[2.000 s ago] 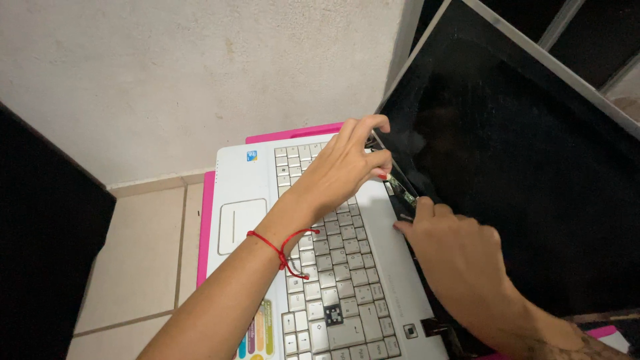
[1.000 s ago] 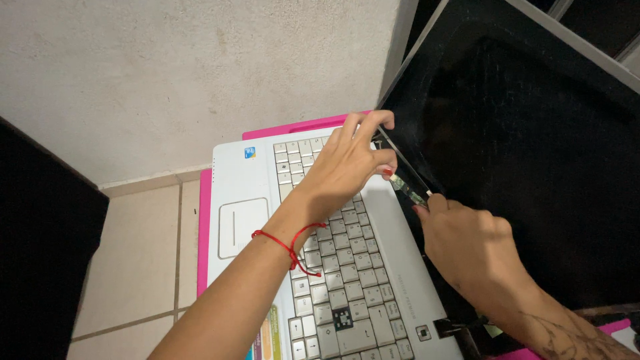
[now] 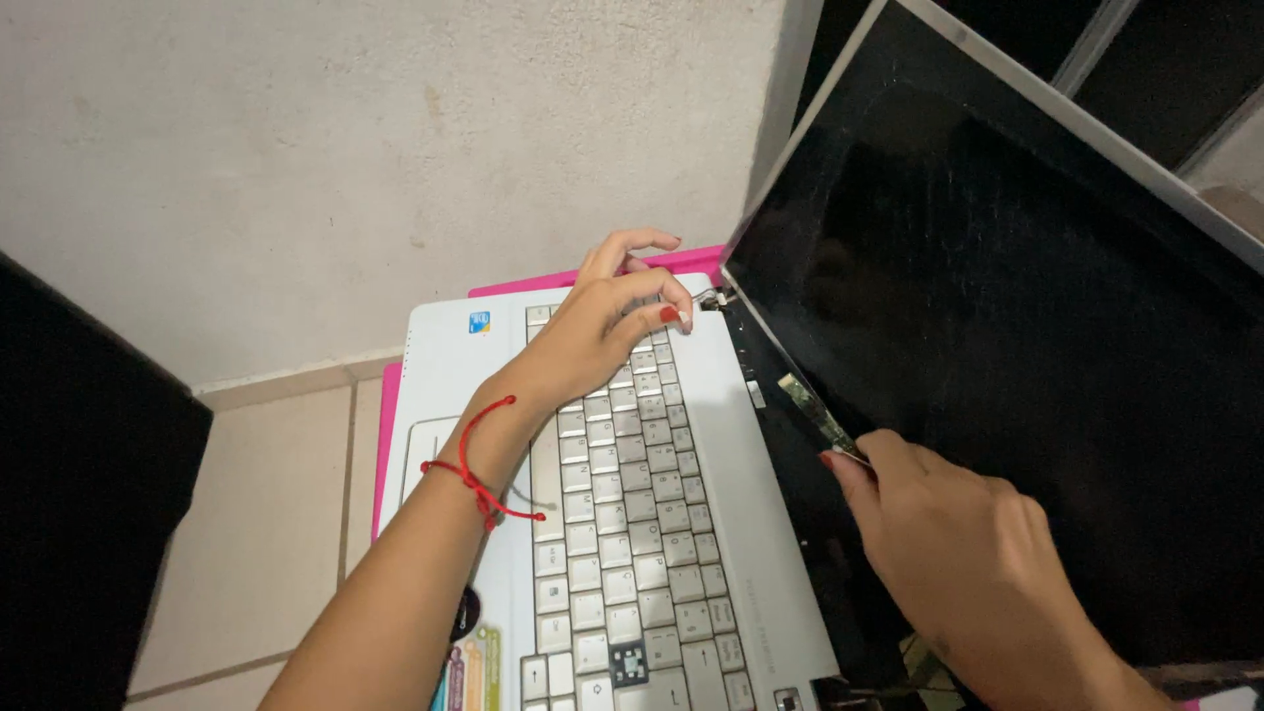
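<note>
A white laptop (image 3: 726,415) lies open, its light keyboard (image 3: 632,474) showing one spot with a keycap off. My left hand (image 3: 617,321), with a red string bracelet (image 3: 474,484) at the wrist, rests over the keyboard's far end, fingers bent and holding nothing visible. Between thumb and fingers, my right hand (image 3: 948,533) grips a narrow green circuit board (image 3: 818,410) beside the lower edge of the dark screen panel (image 3: 968,296). Exposed wires and a hinge part (image 3: 713,298) show at the far corner, near my left fingertips.
Under the laptop is a pink surface (image 3: 387,434). A rough light wall (image 3: 395,178) rises behind, above floor tiles (image 3: 247,533). A large black object (image 3: 79,494) stands at the left. Black panels with a metal strip (image 3: 1096,44) are at the top right.
My left hand has come away from the circuit board and the screen's edge, onto the keyboard side. The board's far end now shows free, with its near end in my right hand.
</note>
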